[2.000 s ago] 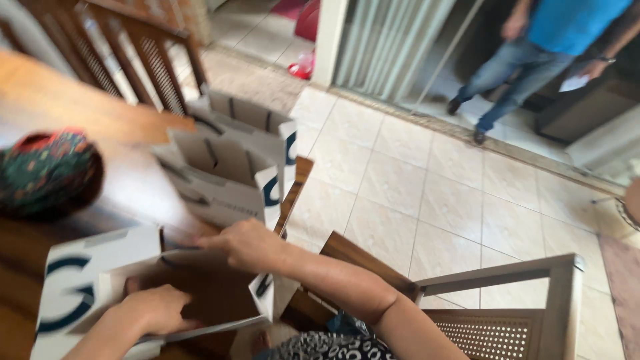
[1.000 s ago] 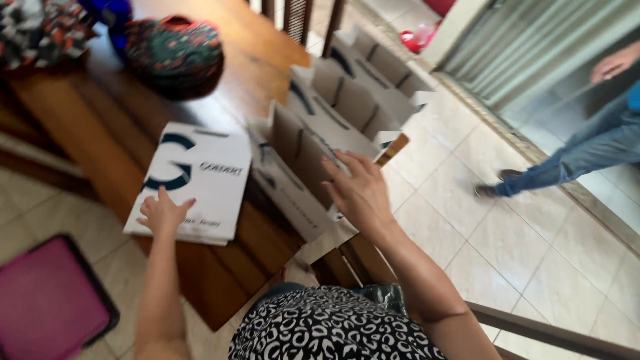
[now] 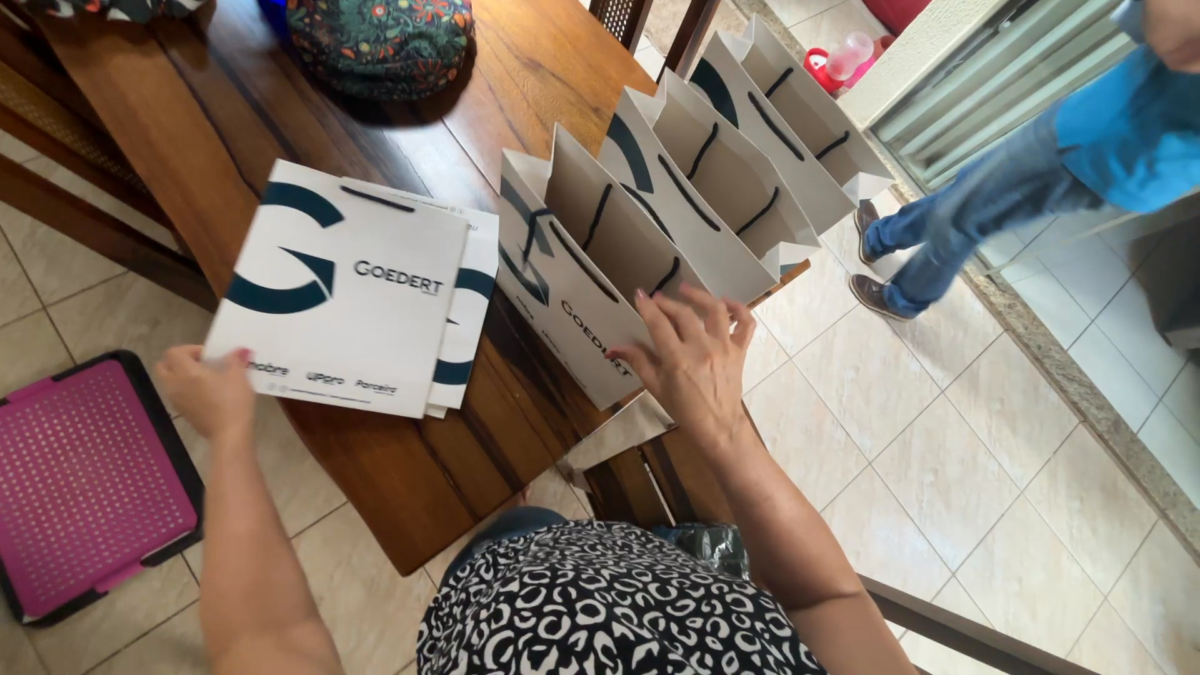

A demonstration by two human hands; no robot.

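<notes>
My left hand [image 3: 211, 389] grips the lower left corner of a flat, folded white paper bag [image 3: 375, 248] with a dark blue emblem and printing. Beneath that bag, another flat bag [image 3: 478, 291] sticks out at its right. My right hand [image 3: 689, 361], fingers spread, is at the near top edge of an opened, upright paper bag [image 3: 572, 309] with dark cord handles; whether it grips the edge cannot be told. Behind stand more opened bags, one in the middle [image 3: 694, 187] and one farther back [image 3: 787, 122], in a row along the right side of the wooden table [image 3: 375, 478].
A dark floral cloth bundle [image 3: 380, 42] lies on the table's far part. Wooden chairs [image 3: 84, 169] flank the table. A pink perforated crate or basket [image 3: 98, 487] is on the tiled floor at left. A person in jeans [image 3: 975, 206] stands at the upper right, beside a glass door.
Two seconds ago both hands were at an open bag; now that spot shows flat bags. Since one second ago my left hand has moved from the flat bag's face to its corner. The view has shifted.
</notes>
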